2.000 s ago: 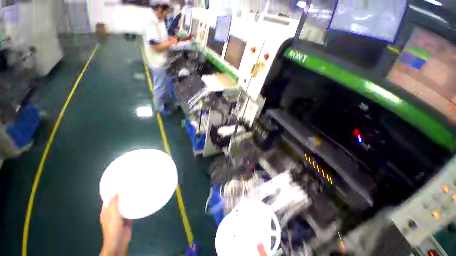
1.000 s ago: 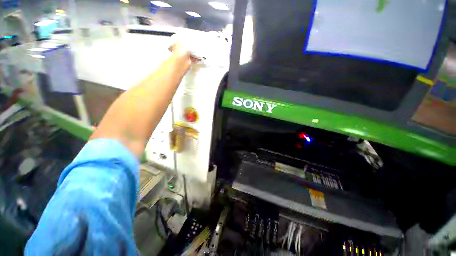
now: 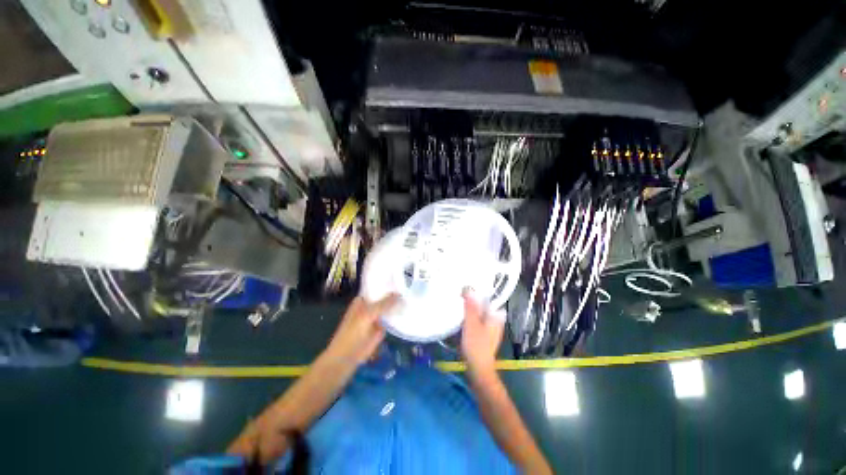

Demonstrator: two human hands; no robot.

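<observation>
Two white component reels [image 3: 431, 278] overlap in front of my chest, one partly over the other. The upper one has a printed label and cut-outs near its rim. My left hand [image 3: 366, 325] grips the lower left edge of the reels. My right hand [image 3: 482, 329] grips the lower right edge, with its thumb on the white face. Most fingers are hidden behind the reels.
The machine front [image 3: 529, 83] is ahead, with upright feeders [image 3: 626, 158] and pale tapes [image 3: 566, 250] hanging below. A beige box unit [image 3: 102, 176] stands at left. A control panel [image 3: 816, 97] is at right. A yellow line [image 3: 649, 357] crosses the green floor.
The view has turned down to the feeders. My left hand, earlier stretched out over a white machine top, is back at my chest on the reels. My right hand has come into view.
</observation>
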